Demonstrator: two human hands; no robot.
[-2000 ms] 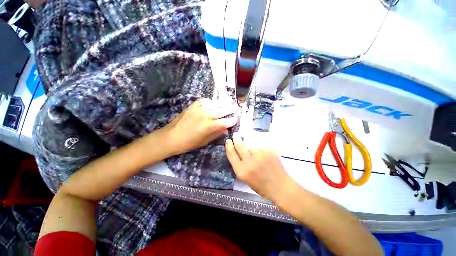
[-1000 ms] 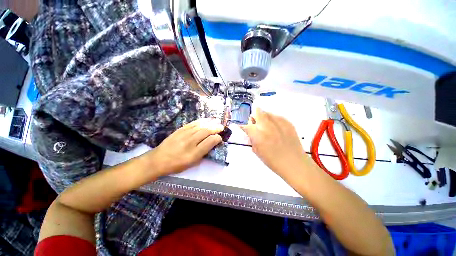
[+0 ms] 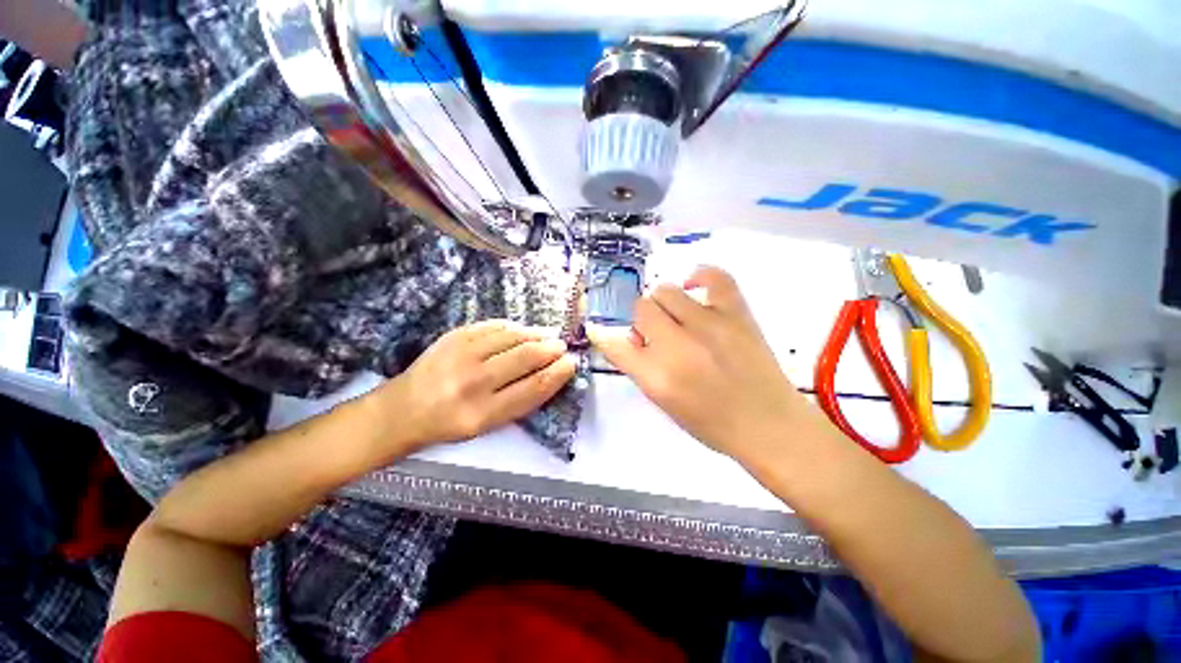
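The grey, black and white plaid garment (image 3: 246,246) lies bunched on the table left of the sewing machine (image 3: 829,143), with a round light logo on it. Its narrow edge runs under the needle area (image 3: 570,253). My left hand (image 3: 479,382) presses on the garment edge just in front of the needle, fingers bent. My right hand (image 3: 693,350) is on the other side of the edge, its thumb and finger at a small dark strip (image 3: 575,339) between the hands. A bluish-grey block (image 3: 614,288) stands right of the needle. Fingertips partly hide the strip.
Shears with red and yellow handles (image 3: 917,376) lie right of my right hand. Black snips (image 3: 1088,399) lie farther right. A ruled strip (image 3: 570,512) runs along the table's front edge. A blue crate (image 3: 1101,615) is below right. Part of an arm shows top left.
My left hand has moved from behind the edge to its front left, and my right hand has shifted a little right and up. The view has shifted, showing the needle area more openly.
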